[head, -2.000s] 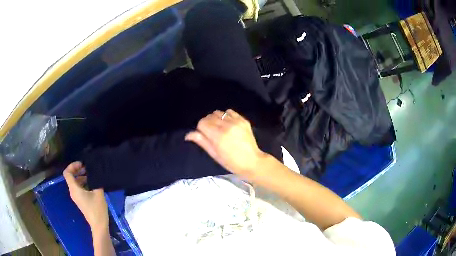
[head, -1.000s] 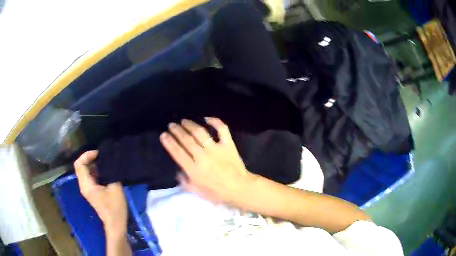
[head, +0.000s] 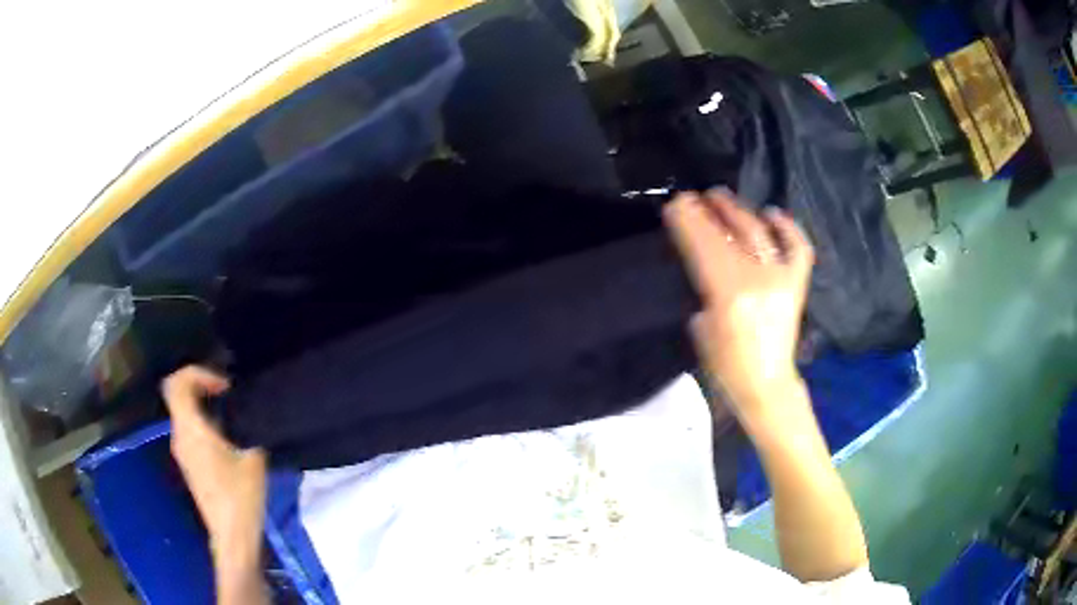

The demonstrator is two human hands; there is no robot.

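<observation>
A soft black garment lies across my lap, stretched between my two hands. My left hand is at its left end, with fingers and thumb closed on the cloth edge. My right hand is at its right end, with the fingertips curled over the cloth; it is slightly blurred. The fingertips' exact grip there is partly hidden. More black cloth lies in dark folds beyond the held strip. A white cloth with faint print shows under the near edge.
A pile of shiny black garments with small white marks is at the right, over a blue bin. The white table with a yellow edge curves at upper left. A clear plastic bag hangs at left. A wooden-topped stool stands at upper right.
My right hand has moved from the middle of the garment to its right end. The cloth is now drawn out longer and straighter. My left hand still holds the left end.
</observation>
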